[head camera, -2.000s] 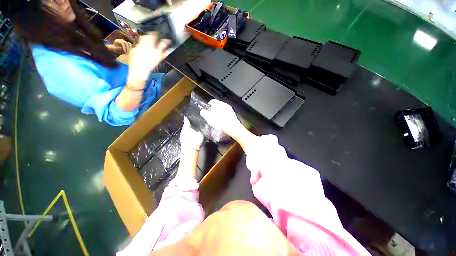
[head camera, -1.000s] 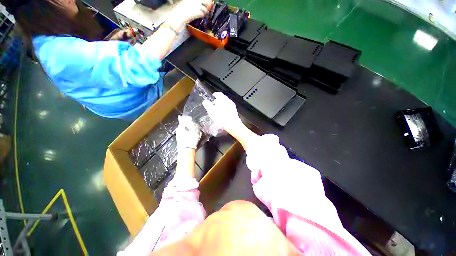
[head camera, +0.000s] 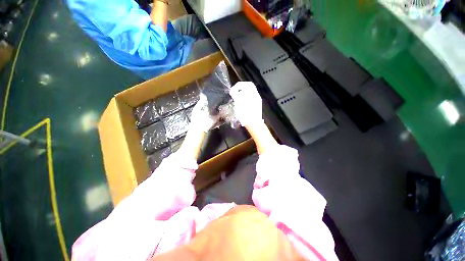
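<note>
A clear, crinkled poly bag (head camera: 218, 81) with something dark in or behind it is stretched between my gloved hands above the carton. My left hand (head camera: 202, 113) grips its left side and my right hand (head camera: 247, 103) grips its right side. The open brown carton (head camera: 118, 148) lies below, with rows of bagged black housings (head camera: 166, 103) on its left side. Darker, less shiny housings (head camera: 214, 147) show beneath my hands. My fingertips are partly hidden by film and glare.
Unwrapped black housings (head camera: 286, 80) overlap in rows on the black bench (head camera: 352, 178), right of the carton. An orange bin (head camera: 259, 19) of small parts stands behind them. A person in blue (head camera: 130, 35) sits beyond the carton. A black part (head camera: 423, 192) and a shiny bundle (head camera: 451, 242) lie far right.
The view has turned, shifting the bench rows rightward and lower. The coworker's arm no longer reaches into the orange bin. My hands still hold film, which is now more bunched between them.
</note>
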